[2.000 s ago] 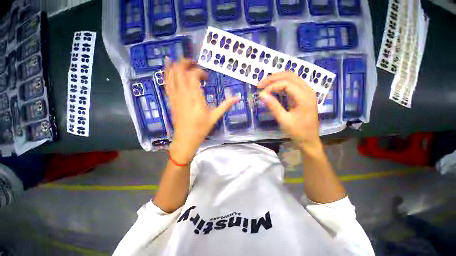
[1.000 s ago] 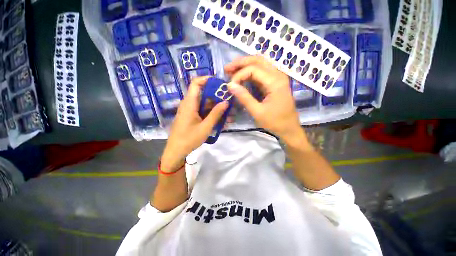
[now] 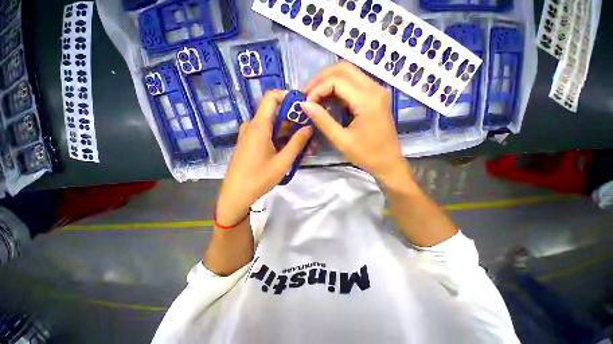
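My left hand (image 3: 259, 158) holds a blue phone case (image 3: 287, 125) tilted above the near edge of the blister tray. A pale camera ring sticker (image 3: 298, 112) sits on the case's camera end. My right hand (image 3: 359, 121) has its thumb and index fingertips at the ring sticker; whether they grip it cannot be told. The blister tray (image 3: 322, 156) holds rows of blue cases. Three cases at its near left carry pale rings, one of them on this case (image 3: 210, 101). A white sticker sheet (image 3: 376, 50) lies slantwise across the cases.
A single sticker sheet (image 3: 79, 84) lies at the left and overlapping sheets (image 3: 571, 50) at the right, on the dark bench (image 3: 115, 144). A tray of dark cases (image 3: 23, 101) is at the far left. Red stools (image 3: 541, 173) show beyond the bench edge.
Since two seconds ago, my left hand has taken hold of a blue case and raised it. My right hand has come to its camera end. The tray and sheets appear higher in view.
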